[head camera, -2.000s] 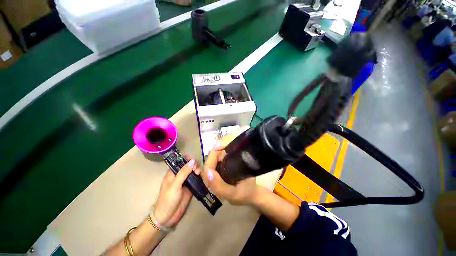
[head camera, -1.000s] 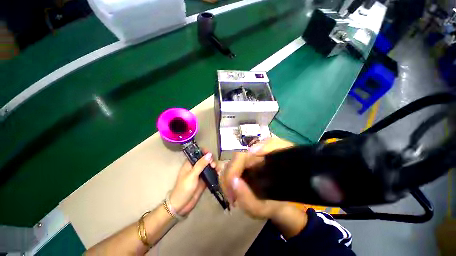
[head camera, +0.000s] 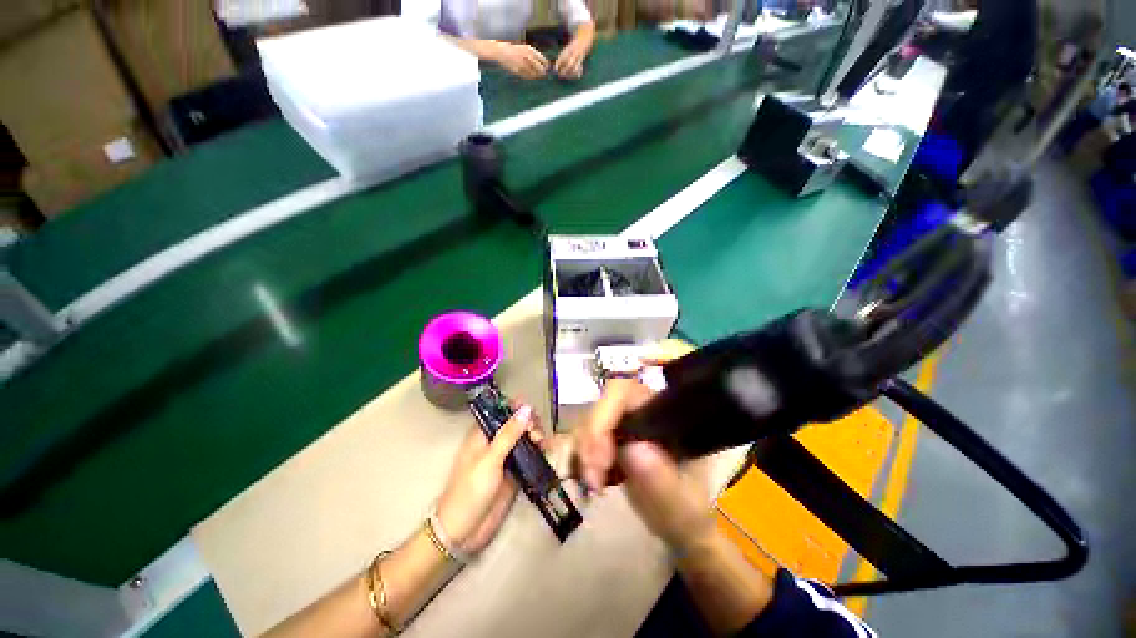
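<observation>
A hair dryer unit (head camera: 530, 471) lies over the beige work board with its magenta ring head (head camera: 461, 349) at the upper left and its open black handle pointing down right. My left hand (head camera: 488, 480) holds the handle, thumb on top. My right hand (head camera: 642, 461) grips the black electric screwdriver (head camera: 735, 389) beside the handle. The bit is hard to make out between hand and handle. The white-grey screw feeder (head camera: 613, 322) stands just behind my right hand, which hides part of its lower front step.
A green conveyor (head camera: 187, 361) curves behind the board (head camera: 361, 511). It carries another black dryer unit (head camera: 486, 181). White foam trays (head camera: 374, 94) and a person's hands (head camera: 548, 59) are beyond. A dark second feeder (head camera: 787, 147) stands farther right. An orange trolley (head camera: 816, 480) is at the right.
The view has shifted, and another person's hands now show across the belt. The screwdriver's rear end is tilted farther up than a second ago. Both hands keep their holds.
</observation>
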